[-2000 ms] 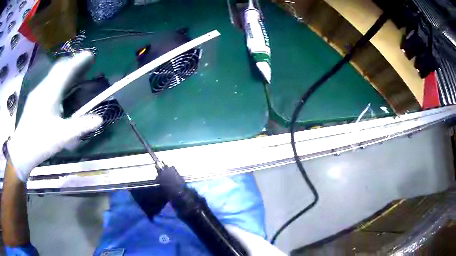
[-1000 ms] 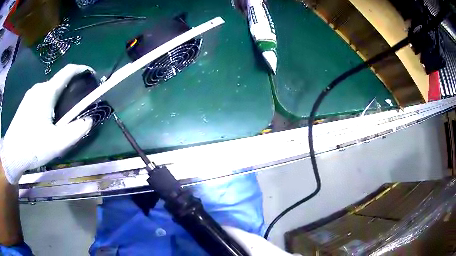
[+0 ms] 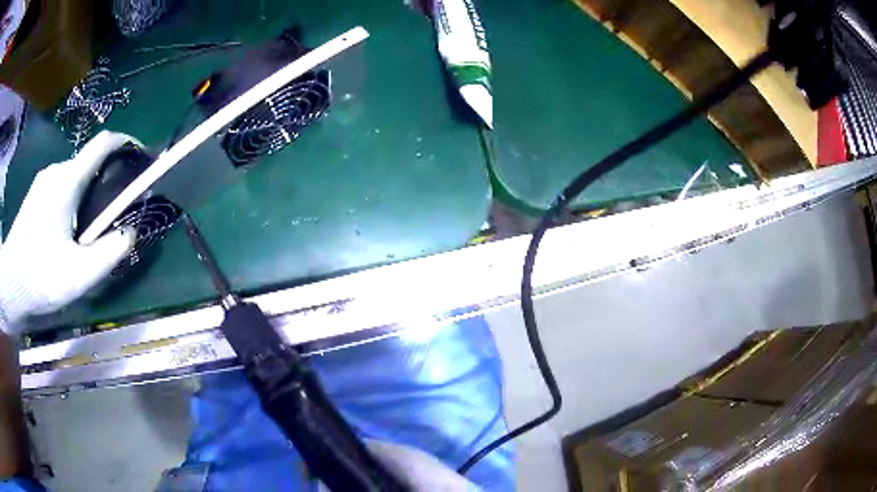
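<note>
The fan bracket point(image 3: 226, 117) stands edge-on on the green mat as a pale bar. Black cooling fans point(image 3: 252, 75) sit on its far side and wire fan guards point(image 3: 279, 117) on its near side. My gloved left hand point(image 3: 60, 226) grips the bracket's left end, with its fan and guard between fingers and thumb. My gloved right hand point(image 3: 413, 466), mostly cut off by the lower edge, holds the black electric screwdriver point(image 3: 288, 384). The bit tip is at the right corner of the left guard; whether it touches a screw is too small to tell.
A loose fan guard point(image 3: 93, 104) and tweezers point(image 3: 183, 48) lie at the back left. A white and green adhesive tube point(image 3: 464, 53) lies at the back centre. The black cord point(image 3: 531, 288) crosses the metal bench edge. Large cartons point(image 3: 731, 413) stand at the lower right.
The left hand has closed around the bracket's left end and its fan. The view has shifted, moving bench things left in the picture. The screwdriver tip stays by the left guard's corner.
</note>
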